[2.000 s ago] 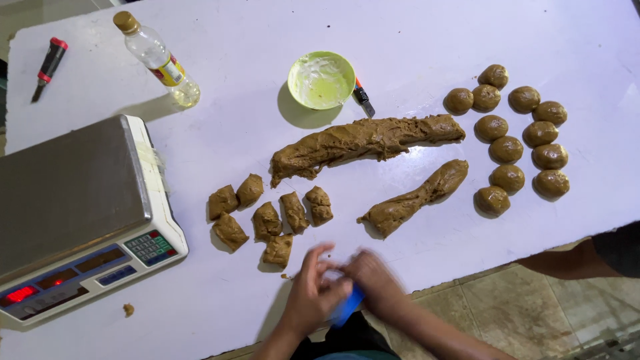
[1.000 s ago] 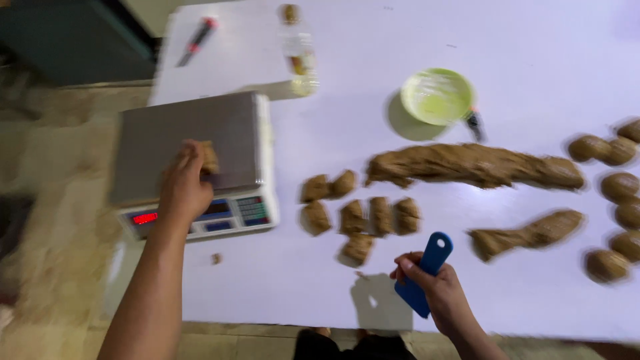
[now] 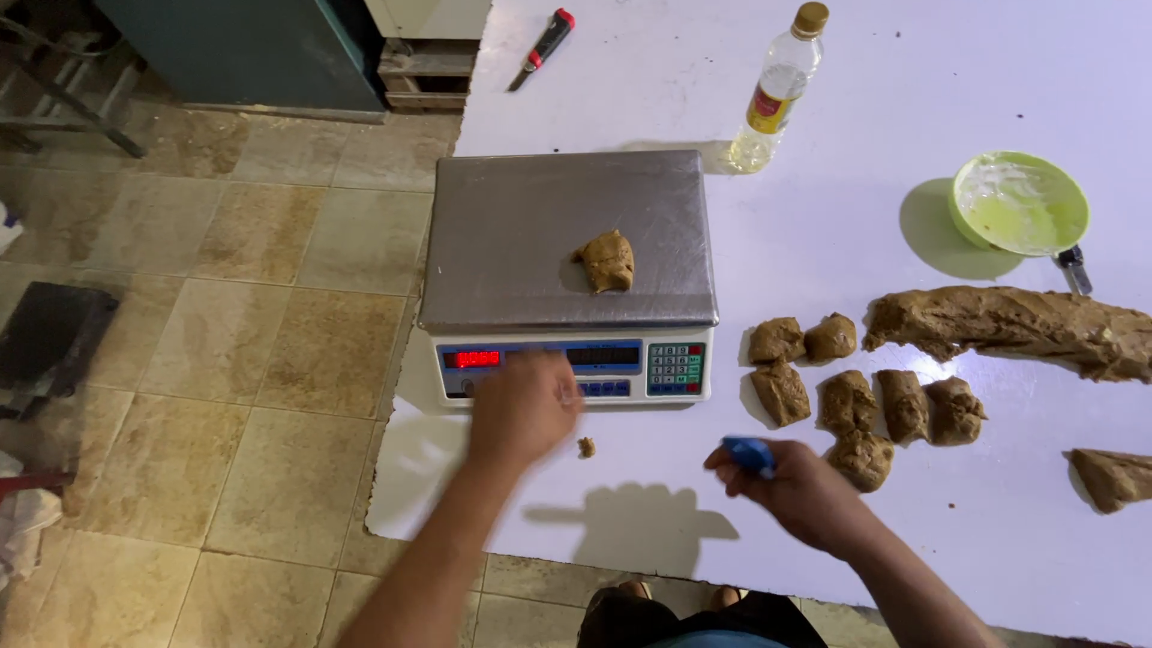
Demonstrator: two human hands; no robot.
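Note:
One piece of brown dough point(image 3: 608, 262) lies on the steel pan of a digital scale point(image 3: 504, 207), whose red display is lit. In front of the scale's panel is my left hand point(image 3: 529, 405), blurred, its fingers curled; whether it holds anything cannot be told. My right hand point(image 3: 792, 490) grips a blue scraper point(image 3: 749, 456) above the table, left of the cut dough pieces point(image 3: 847, 402). A small dough crumb point(image 3: 587, 447) sits on the table between my hands. Farther right lie a long dough roll point(image 3: 1008, 328) and part of a smaller one point(image 3: 1114, 479).
Behind the scale stand a clear plastic bottle point(image 3: 776, 99) with a gold cap and, farther left, a red-and-black knife point(image 3: 544, 47). A green bowl point(image 3: 1017, 202) is at the right, with a dark-handled tool point(image 3: 1074, 269) partly beneath it. The table's left edge borders a tiled floor.
My left hand has drawn back from the scale pan, where it was touching the dough piece a second ago; the piece now rests there alone. The view has swung left.

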